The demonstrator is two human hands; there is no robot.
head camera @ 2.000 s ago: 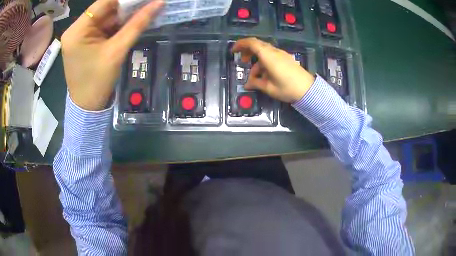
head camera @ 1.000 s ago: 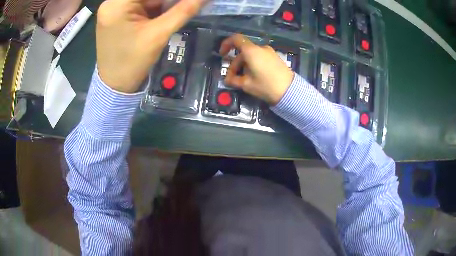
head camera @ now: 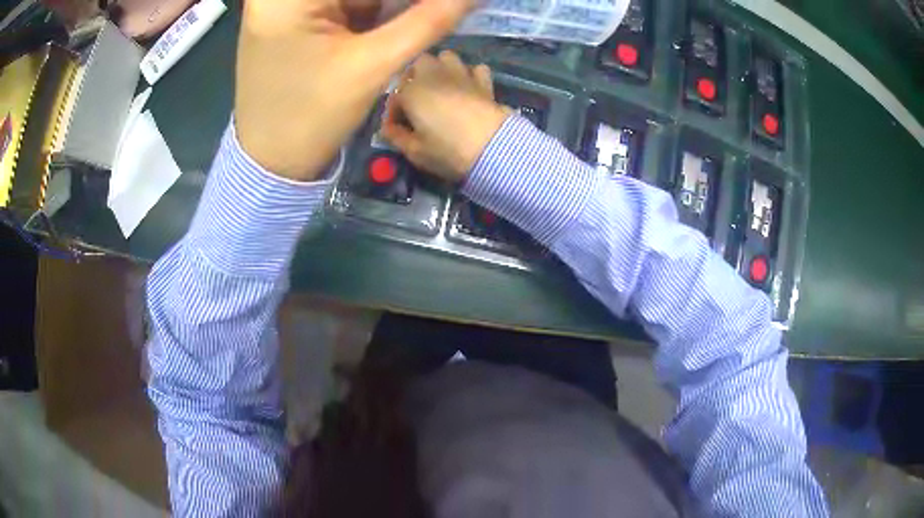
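My left hand [head camera: 314, 86] holds a label sheet [head camera: 552, 18] with pale-blue printed labels by its edge, above the tray at the top. My right hand [head camera: 441, 111] is over the leftmost near unit [head camera: 381, 170], fingers bent down near its upper part; a small pale piece [head camera: 385, 116] shows at its fingertips. The clear blister tray [head camera: 486, 253] holds two rows of black electronic units with round red spots, such as a far-row unit [head camera: 701, 66]. My right wrist and sleeve cover part of the near row.
At the left of the green bench [head camera: 851, 263] are a yellow box [head camera: 30, 126], a grey-white flap [head camera: 101, 96], a loose white paper slip [head camera: 142, 174] and a white printed strip [head camera: 182, 40]. A blue stool [head camera: 839, 405] stands on the floor at the right.
My right hand has moved left along the near row, from the third unit to the leftmost one. The view has shifted and turned, and the label sheet has stayed in my left hand.
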